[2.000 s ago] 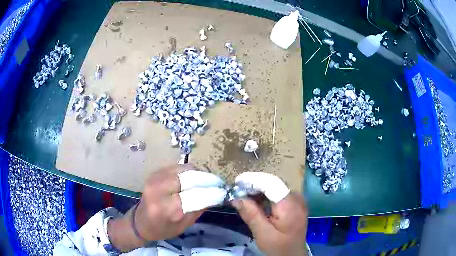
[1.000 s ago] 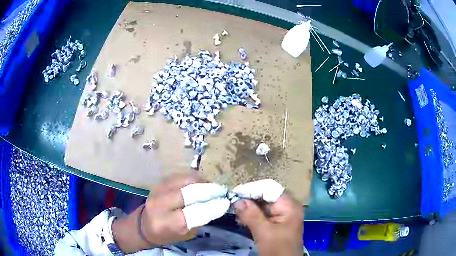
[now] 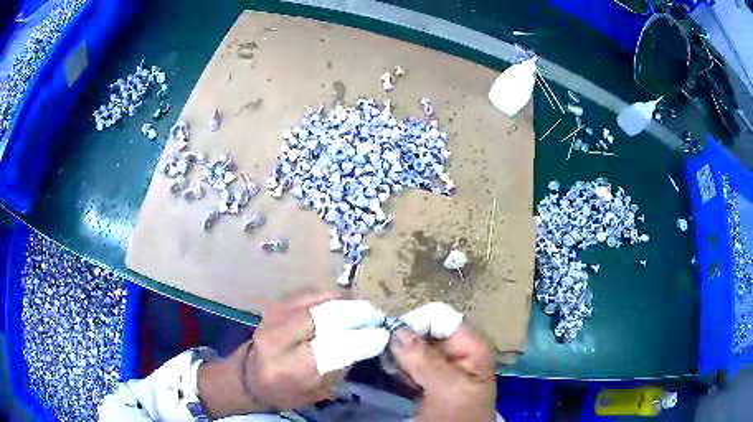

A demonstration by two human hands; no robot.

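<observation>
My left hand (image 3: 293,350), with white sleeves on its thumb and finger, and my right hand (image 3: 450,354), with a white sleeve on a finger, meet at the cardboard's near edge. Their fingertips pinch a small silvery fitting (image 3: 395,325) between them, mostly hidden by the fingers. The main heap of silvery stemmed pieces (image 3: 359,161) lies on the cardboard sheet (image 3: 305,49). A whitish round piece (image 3: 454,260) with a short stick sits on the dark stain. A thin straw-coloured stick (image 3: 491,229) lies beside it.
Silvery clusters (image 3: 219,177) lie left on the cardboard, more (image 3: 128,97) on the green bench. A heap of round pieces (image 3: 582,218) lies right. Two white bottles (image 3: 513,86) (image 3: 637,117) and loose sticks stand behind. Blue bins flank the bench; a yellow bottle (image 3: 629,401) is below.
The whole bench view has shifted right and slightly down. My hands stay together at the near edge, still pinching the small piece, with the fingers slightly repositioned.
</observation>
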